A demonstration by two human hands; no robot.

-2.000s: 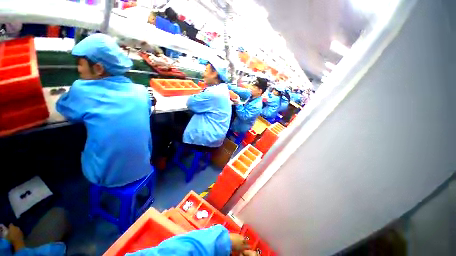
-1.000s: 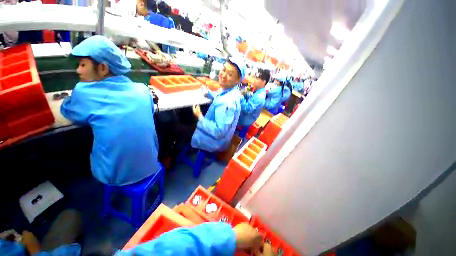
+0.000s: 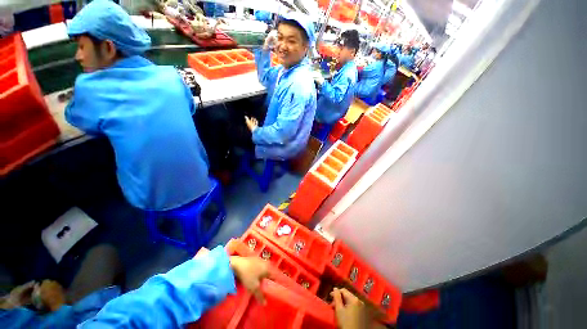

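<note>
A red compartment tray (image 3: 273,307) with no parts seen in its pockets lies at the bottom centre, cut off by the picture's edge. My left hand (image 3: 251,272), bare below a blue sleeve, grips its upper rim. My right hand (image 3: 351,310) is bent at its right end, partly cut off; its fingertips are hard to see. Just beyond are filled red trays: one with white and silver clumps (image 3: 309,247), one at the right with small dark metal parts (image 3: 362,276), and one partly under the empty tray (image 3: 273,254).
Workers in blue smocks sit on blue stools (image 3: 186,215) along a bench (image 3: 225,87) at the left. Red tray stacks (image 3: 309,196) stand beside a pale partition (image 3: 476,167) at the right. Another person's hands (image 3: 42,295) show at the lower left. A white sheet (image 3: 67,232) lies near them.
My left hand has moved left from the filled trays onto the empty tray's rim. The empty tray has shifted right, and more filled trays show. A seated worker has raised a hand to the head.
</note>
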